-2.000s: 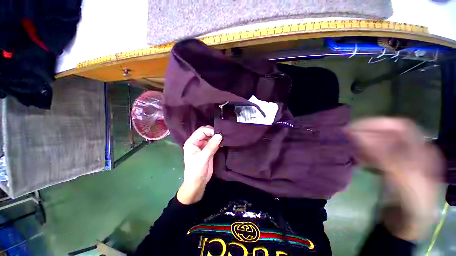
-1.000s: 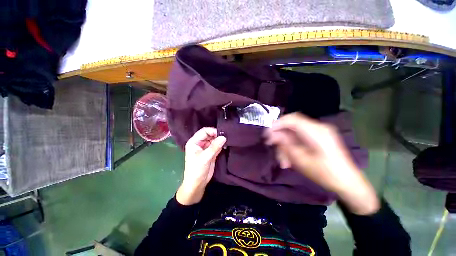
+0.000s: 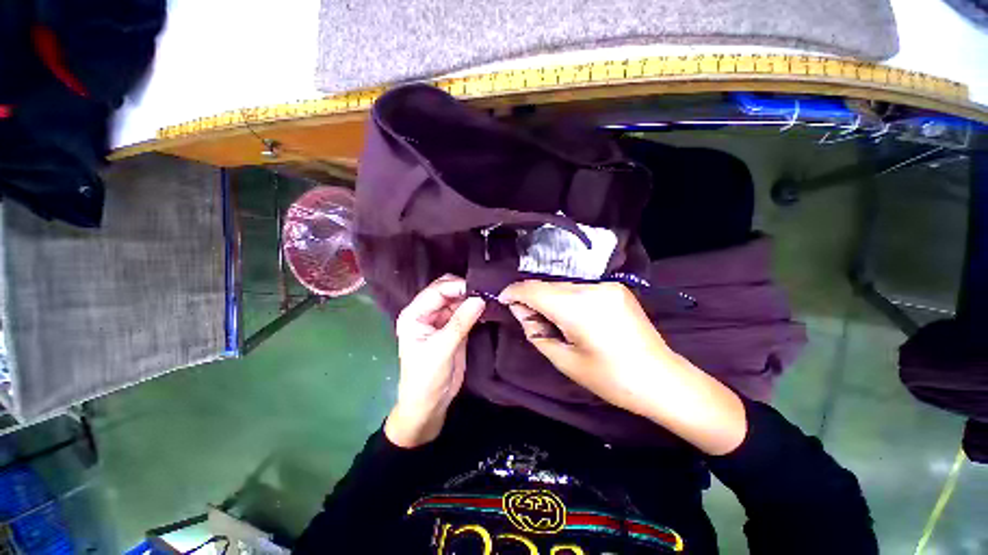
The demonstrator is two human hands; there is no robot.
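Plum trousers [image 3: 417, 206] lie over my lap, the open waist towards the table edge. A white label [image 3: 566, 252] shows inside the waist. My left hand [image 3: 431, 341] pinches the waistband end between thumb and forefinger, at a tiny dark spot that I cannot make out. My right hand [image 3: 590, 336] is beside it, its fingertips closed together near the same spot, back of the hand up. A needle or thread is too small to tell. A small metallic glint shows near the right fingers.
A white table edged with yellow measuring tape [image 3: 607, 74] bears grey cloth [image 3: 488, 38]. Dark garments with red details [image 3: 54, 119] hang at the left, above a grey cloth-covered stand [image 3: 119, 282]. A red mesh bin [image 3: 323, 241] stands beyond the trousers. Dark cloth [image 3: 943, 369] is at the right.
My right hand has come from far right, where it was blurred, in to the waistband end beside my left hand. My left hand has kept its pinch there.
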